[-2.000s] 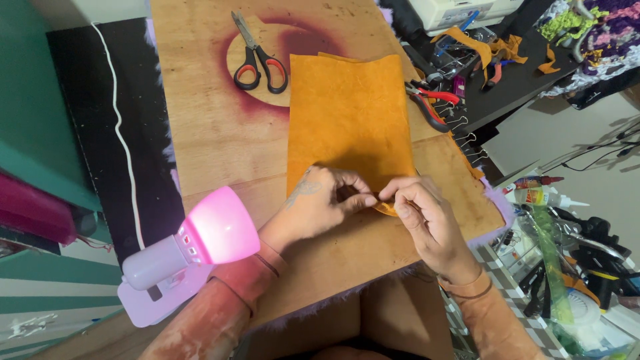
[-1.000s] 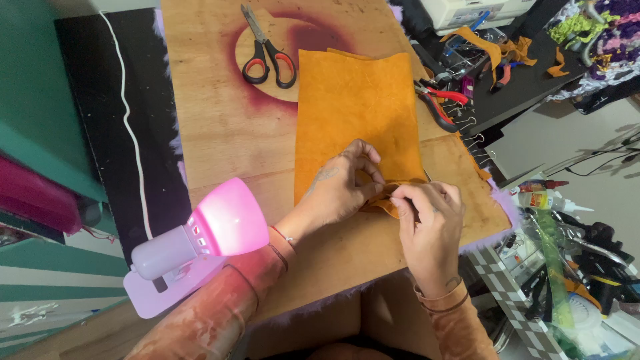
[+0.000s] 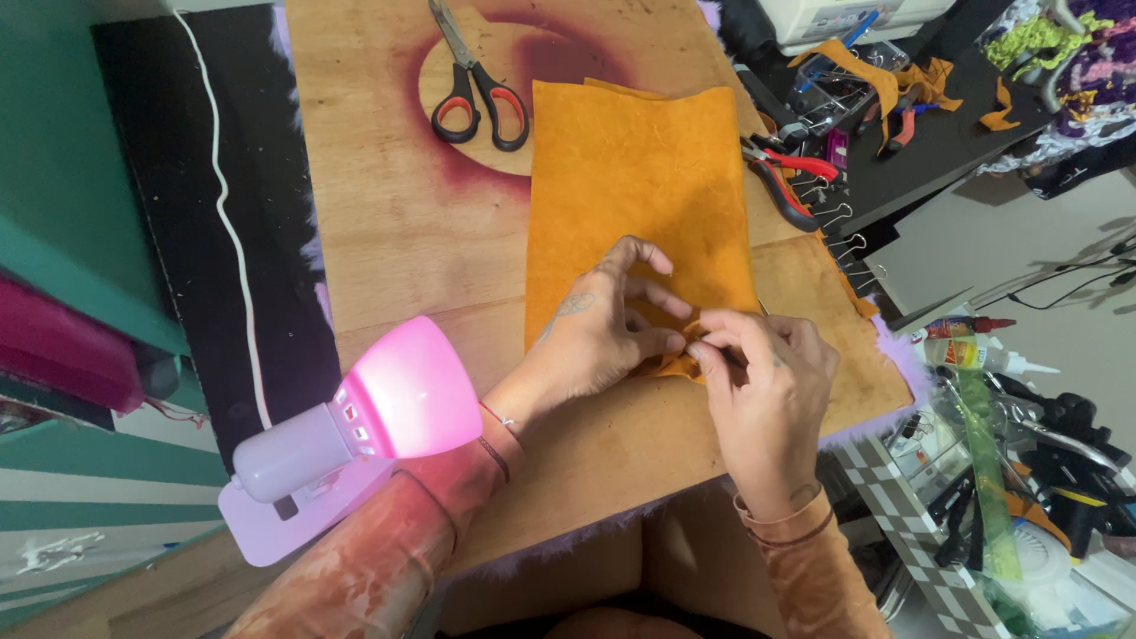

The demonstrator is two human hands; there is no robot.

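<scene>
A folded piece of orange suede-like material (image 3: 635,169) lies on the wooden board, its near edge bunched up between my hands. My left hand (image 3: 612,319) pinches that edge between thumb and a finger, its index finger raised and curled. Close beside it on the right, my right hand (image 3: 768,382) pinches the same bunched edge with thumb and fingertips. A thin needle-like tip shows just above the right hand's knuckles; what it belongs to is hidden. Scissors (image 3: 475,89) with black and red handles lie left of the material's far end, on the board.
A lit pink lamp (image 3: 408,390) stands by my left forearm. Red and black pliers (image 3: 785,182) and binder clips (image 3: 852,244) lie at the right edge of the wooden board (image 3: 399,240). Orange scraps (image 3: 856,71) lie beyond. A cluttered checkered drawer (image 3: 923,532) is at lower right.
My left index finger has lifted off the material and curls in the air. The near edge of the material is more bunched than two seconds ago. Both hands stay close together at it.
</scene>
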